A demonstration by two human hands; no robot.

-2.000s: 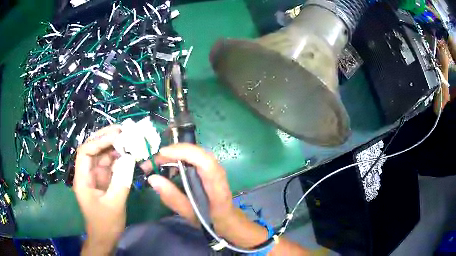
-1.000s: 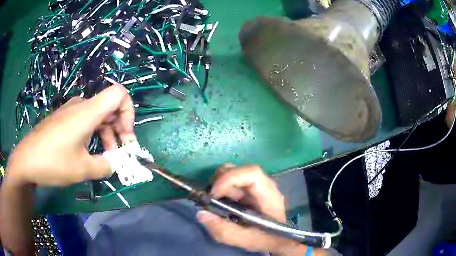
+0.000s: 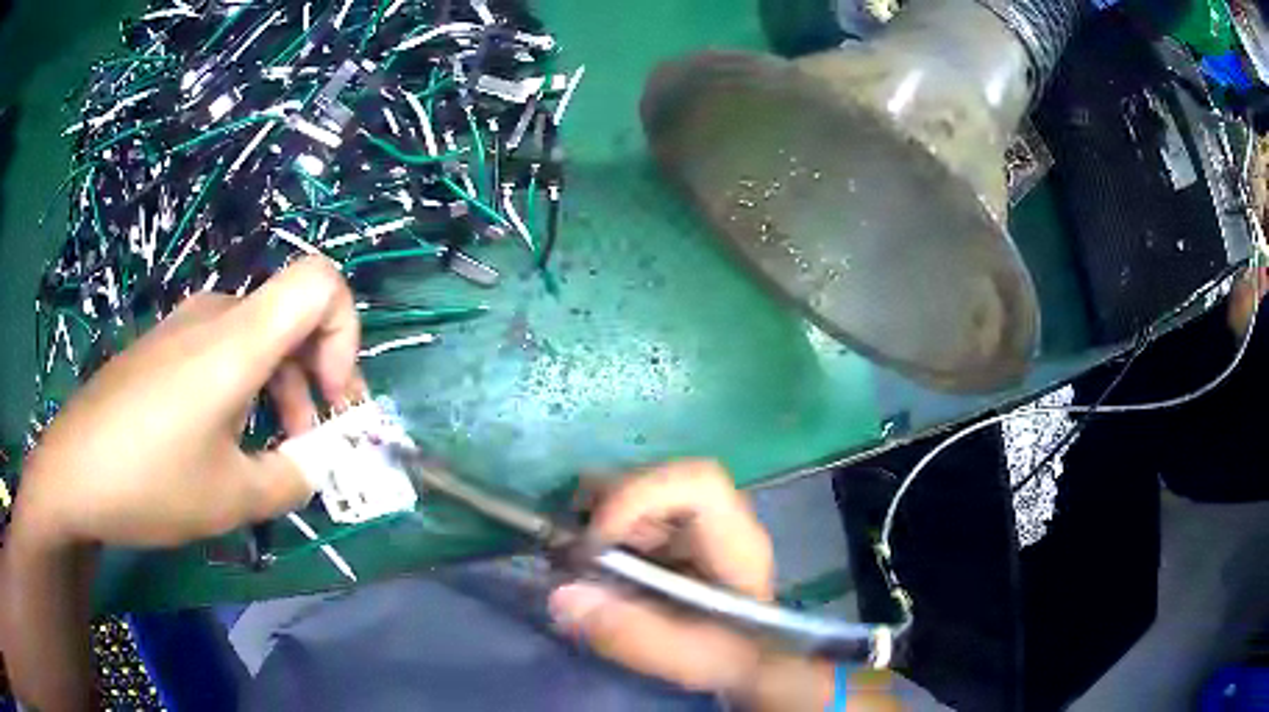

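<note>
My left hand pinches a white plastic housing between thumb and fingers near the bench's front edge. A green and a white wire lead stick out below the housing. My right hand holds the soldering iron like a pen, slightly blurred. The iron's metal tip points left and reaches the housing's right side; whether it touches is hard to tell. The solder feed tube runs from the iron off to the right.
A pile of black, white and green wire leads lies at the upper left of the green bench mat. The grey fume extraction hood stands right of centre. Black boxes are at the right.
From two seconds ago, the iron has swung from pointing up over the pile to pointing left at the housing. Both hands have moved apart. Since one second ago there is only slight movement.
</note>
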